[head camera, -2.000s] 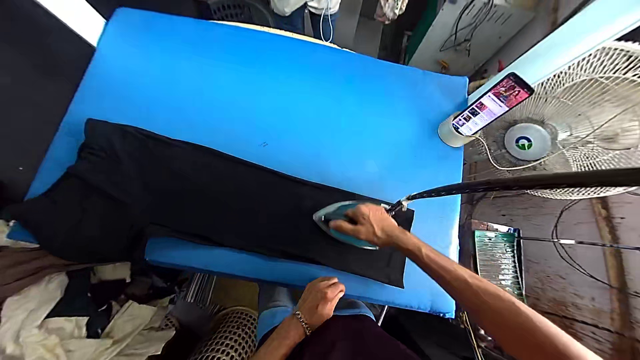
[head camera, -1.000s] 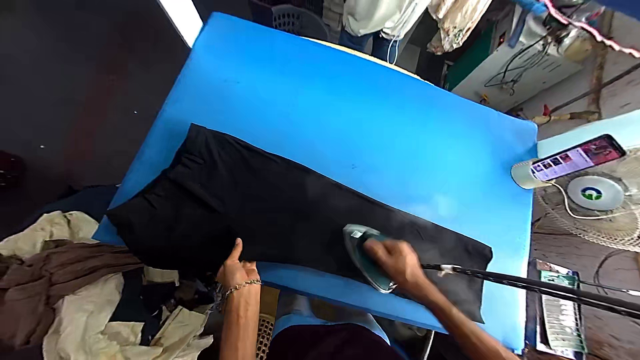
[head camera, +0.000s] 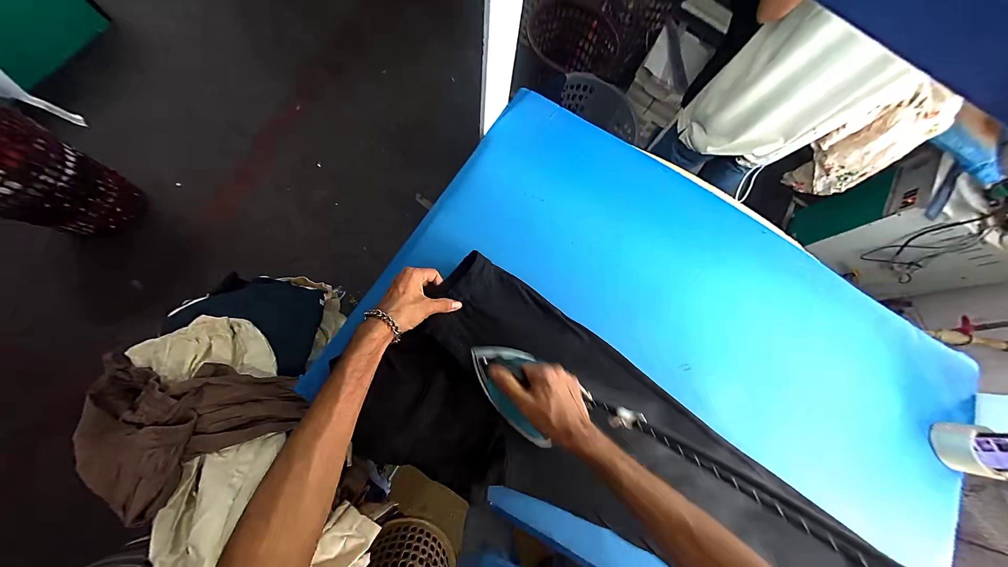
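Black trousers (head camera: 598, 378) lie lengthwise across a blue padded ironing table (head camera: 709, 283). My right hand (head camera: 547, 398) grips the handle of a teal clothes iron (head camera: 504, 405), whose soleplate rests on the cloth near the waist end. A dark cord with light flecks (head camera: 732, 476) runs from the iron's rear to the lower right. My left hand (head camera: 417, 299), with a chain bracelet on its wrist, is at the waistband corner, thumb and fingers spread around its edge; whether it pinches the cloth is unclear. Part of the trousers hangs over the table's near edge.
A heap of brown, cream and navy clothes (head camera: 213, 402) lies left of the table. Below it stands a woven basket (head camera: 413, 543). A dark red perforated basket (head camera: 63, 177) is at far left. Across the table stands a person (head camera: 787, 87). A phone holder (head camera: 957, 449) sits at the right corner.
The iron has moved along the trousers toward the waist end in my right hand. My left hand has gone from the near edge to the waistband corner. The view has swung far left.
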